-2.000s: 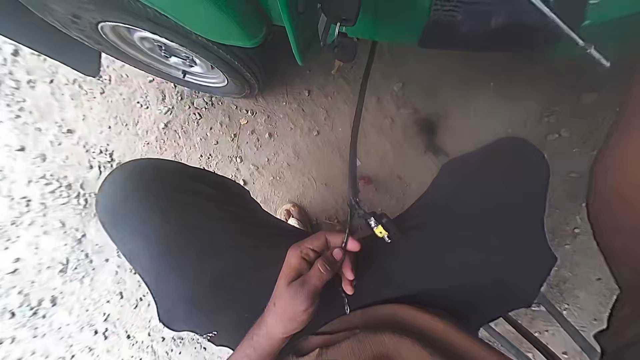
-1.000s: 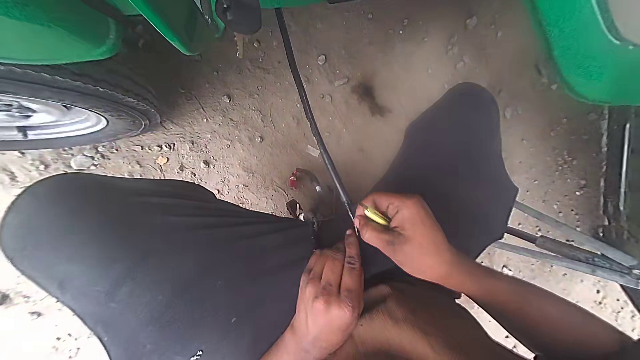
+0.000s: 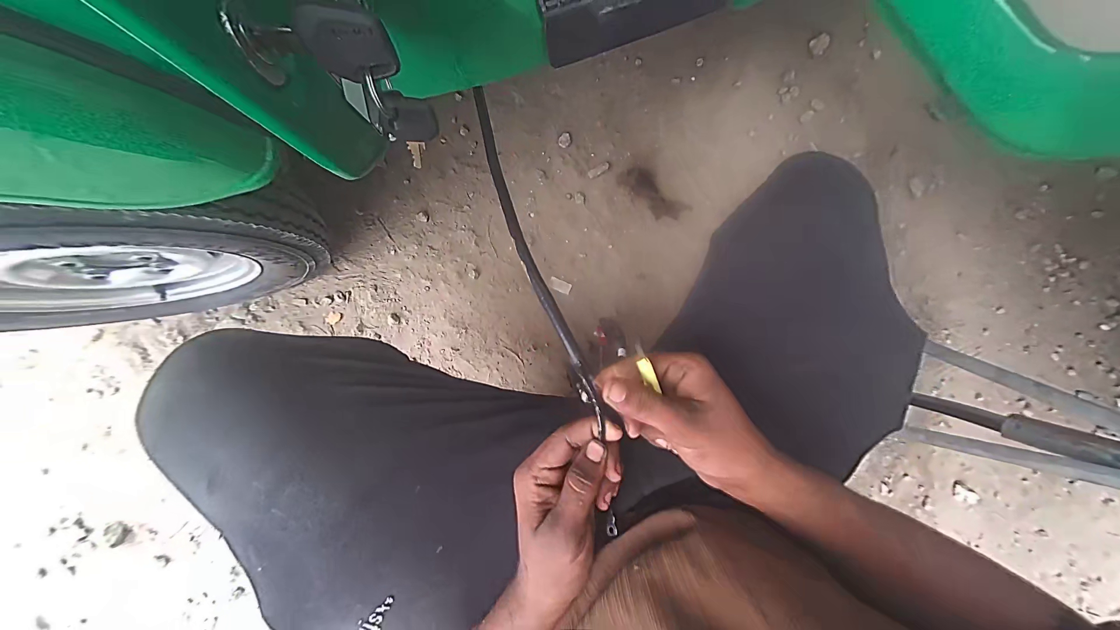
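Observation:
A black sheathed cable runs down from under the green vehicle panel to my hands. Near its lower end, my left hand pinches a thin dark wire between thumb and forefinger. A small metal ring terminal hangs just below those fingers. Beside the cable, just above and to the right, my right hand is closed around a small yellow object; what kind of thing it is cannot be told. Its fingertips are at the cable, where the sheath meets the thin wire.
A vehicle wheel stands at the left under green bodywork. Keys hang from a lock there. Another green panel is at the upper right. Metal rods lie at the right, over gritty ground.
Two seconds ago only my left hand showed at the wire, and the yellow piece was beside the cable. Now my right hand holds a yellow object at the cable. The view has shifted.

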